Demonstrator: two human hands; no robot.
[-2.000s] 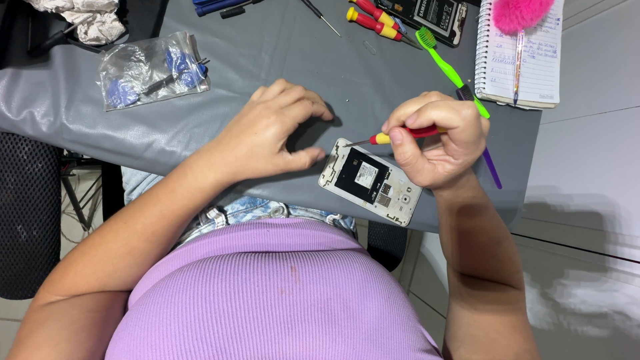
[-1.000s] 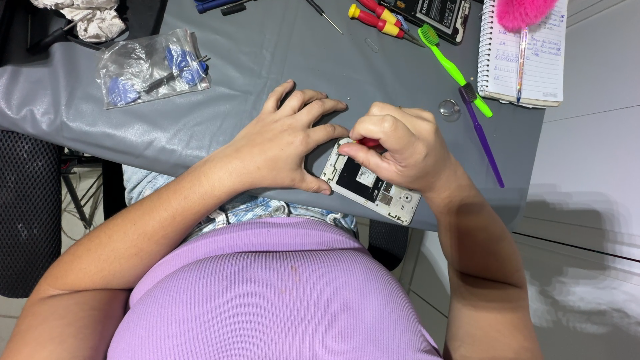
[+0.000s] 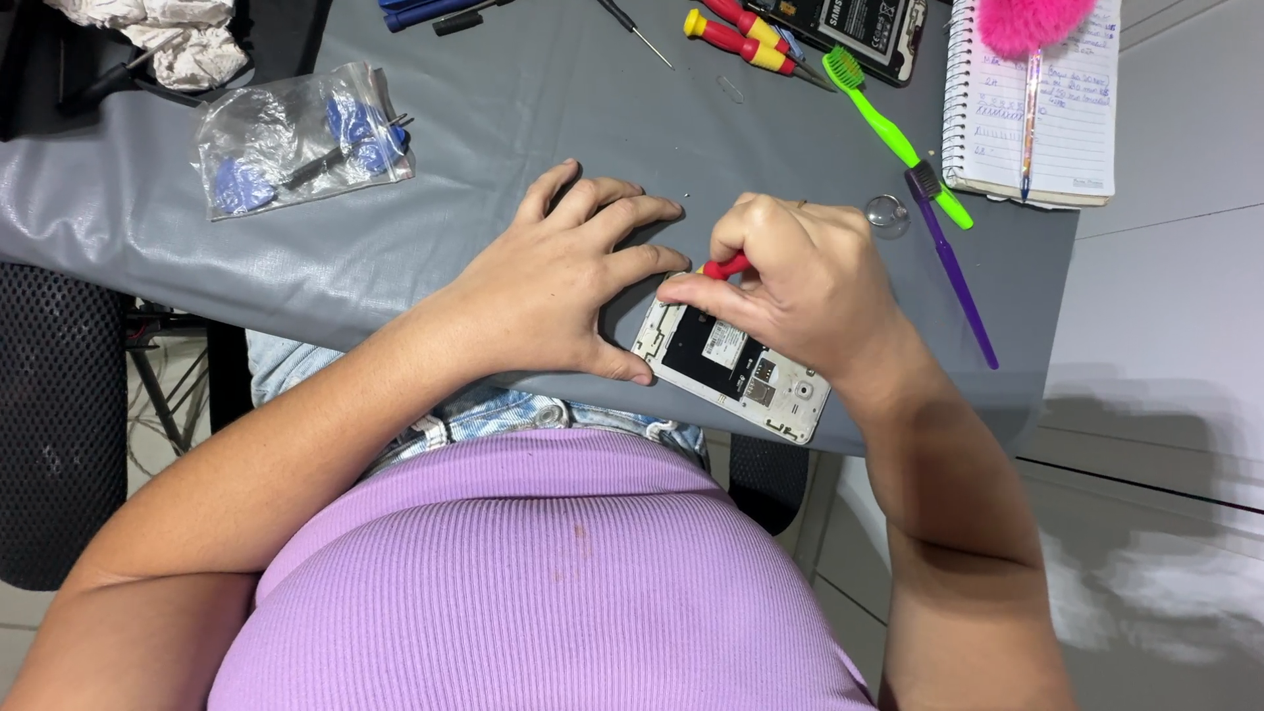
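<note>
An opened smartphone body (image 3: 703, 357), white-edged with a black battery bay, lies tilted on the grey table covering near its front edge. My left hand (image 3: 583, 267) rests at the phone's left end, fingers spread, with the thumb on one corner and the index finger by the other. My right hand (image 3: 790, 281) is closed around a red and yellow screwdriver (image 3: 728, 267) over the phone's upper edge. Its tip is hidden by my fingers, so I cannot tell what it touches.
A clear bag (image 3: 301, 143) with blue picks lies at left. Beyond are red-yellow screwdrivers (image 3: 741, 41), another opened phone (image 3: 859, 30) and a thin black screwdriver (image 3: 637, 30). At right lie a green brush (image 3: 894, 128), a purple brush (image 3: 953, 267), a clear round object (image 3: 887, 215) and a spiral notebook (image 3: 1071, 148).
My right hand has moved left over the phone's upper edge, and the screwdriver is now mostly hidden in it. My left fingers have spread, with the thumb now at the phone's corner.
</note>
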